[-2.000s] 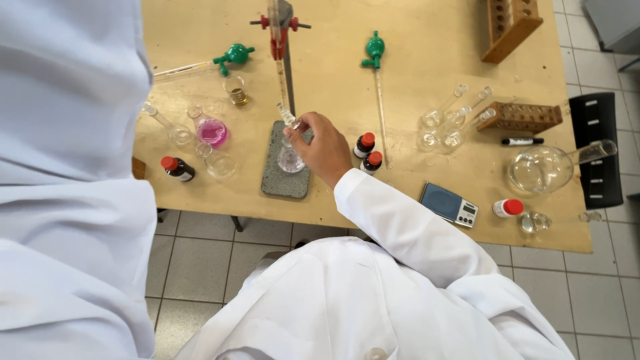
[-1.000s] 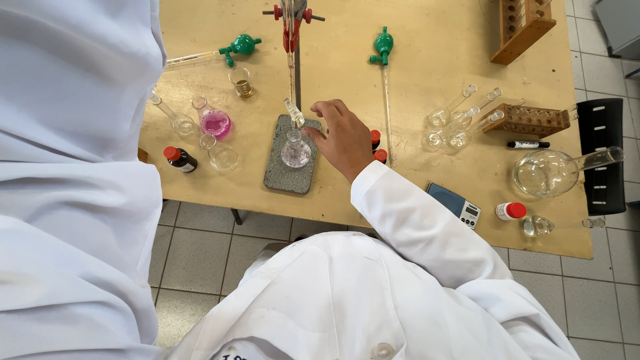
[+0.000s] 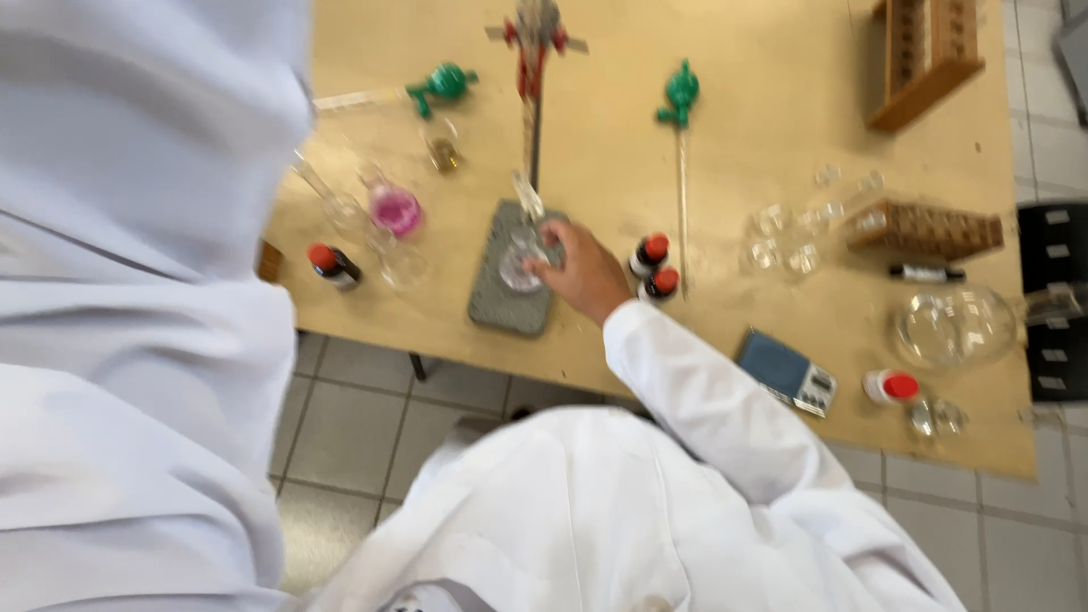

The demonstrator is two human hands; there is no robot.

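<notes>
My right hand (image 3: pixel 582 268) is beside a conical glass flask (image 3: pixel 520 268), its thumb and forefinger apart. The thumb tip overlaps the flask's edge; blur hides whether they touch. Nothing shows held between the fingers. The flask stands on the grey base plate (image 3: pixel 512 308) of a stand and holds pale liquid. Over it is the stopcock (image 3: pixel 528 195) of a glass burette, held by a red-jawed clamp (image 3: pixel 531 72). My left hand is out of view; white coat cloth fills the left side.
Left of the plate are a flask of pink liquid (image 3: pixel 396 210), a small beaker (image 3: pixel 443 153) and a red-capped bottle (image 3: pixel 336 265). Two red-capped bottles (image 3: pixel 654 253), a pipette with a green bulb (image 3: pixel 682 89), a digital scale (image 3: pixel 786 371) and a large flask (image 3: pixel 956 325) lie or stand rightward.
My right hand was at the burette stopcock two seconds ago, then apart from it with fingers spread. It has moved down to the flask's side.
</notes>
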